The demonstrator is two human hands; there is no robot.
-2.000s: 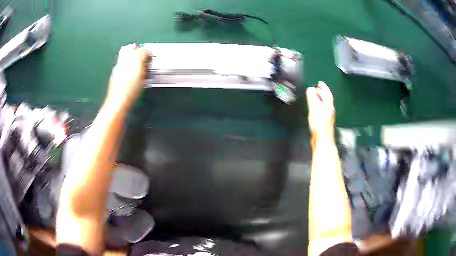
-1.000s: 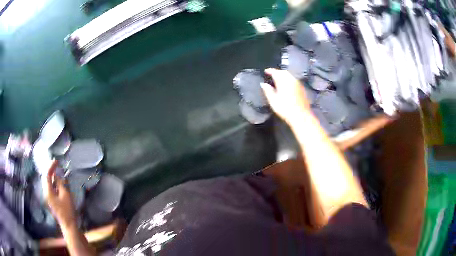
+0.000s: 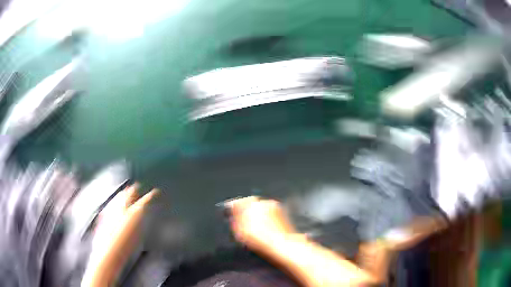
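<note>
The frame is strongly blurred. A silver-white housing [image 3: 263, 84] lies across the green bench [image 3: 140, 112] in front of me, its darker fitting at the right end. My left hand [image 3: 115, 224] is low on the left, thumb and finger apart, beside a pale flat piece [image 3: 103, 182] with a dark edge; whether it grips this is unclear. My right hand [image 3: 260, 221] is low in the middle, closed on a thin piece seen edge-on, which looks like a grey end cap [image 3: 232, 202]. Both hands are nearer to me than the housing.
Grey end caps [image 3: 386, 210] lie blurred at the right, beside heaped silver housings [image 3: 462, 168]. A pale bar [image 3: 420, 92] crosses the upper right, near another pale unit [image 3: 395, 49]. More housings [image 3: 42, 98] are at the left. A dark cord bundle [image 3: 255, 45] lies behind the housing.
The view has swung back toward the bench. My right hand has left the right cap pile and come to the middle with a thin piece. My left hand has moved up from the left pile.
</note>
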